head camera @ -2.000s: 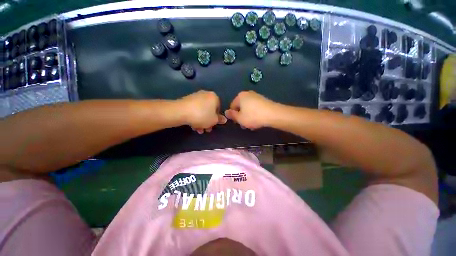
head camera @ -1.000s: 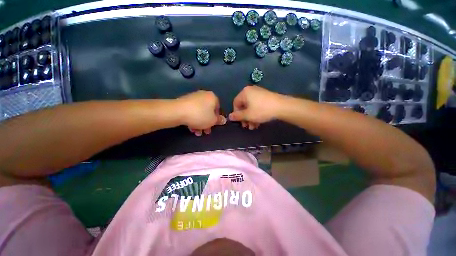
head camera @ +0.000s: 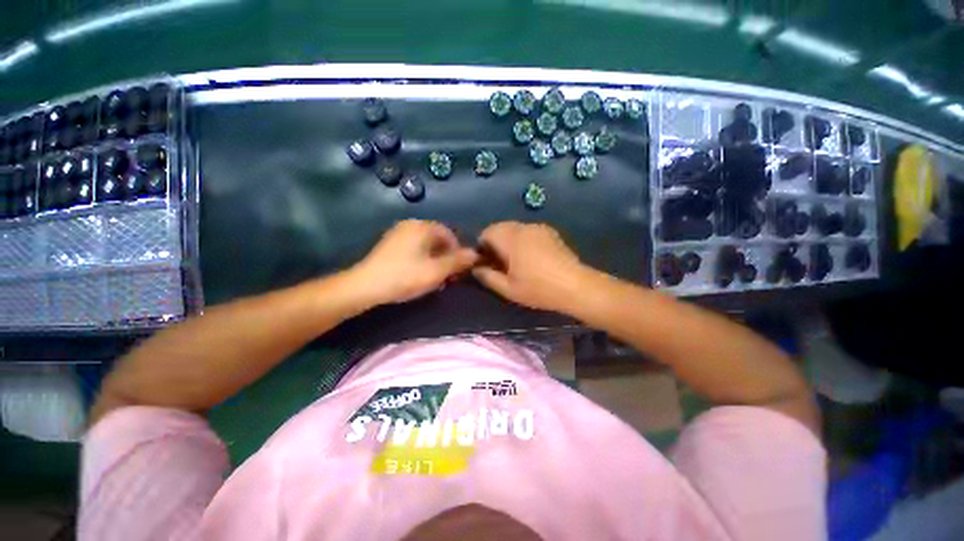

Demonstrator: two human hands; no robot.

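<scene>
My left hand (head camera: 415, 261) and my right hand (head camera: 525, 264) meet over the near part of the black mat (head camera: 285, 211), fingertips together. A small dark piece (head camera: 480, 255) shows between the fingertips, mostly hidden and blurred. Several round pieces with greenish-silver faces (head camera: 547, 124) lie in a cluster at the mat's upper right. One such piece (head camera: 535, 196) lies nearer my right hand, and two lie left of the cluster. Several dark round units (head camera: 388, 141) lie loose at the mat's upper left.
The left clear tray (head camera: 90, 235) holds rows of black rounds in its far half and textured silvery pockets nearer. The right clear tray (head camera: 685, 124) holds jumbled black parts. A green belt (head camera: 444, 37) runs beyond the pale edge. A yellow item (head camera: 911, 196) is at far right.
The view has shifted, showing more belt and more of the left tray. My hands have come together, with the left fingers spread more. The loose pieces on the mat look unchanged.
</scene>
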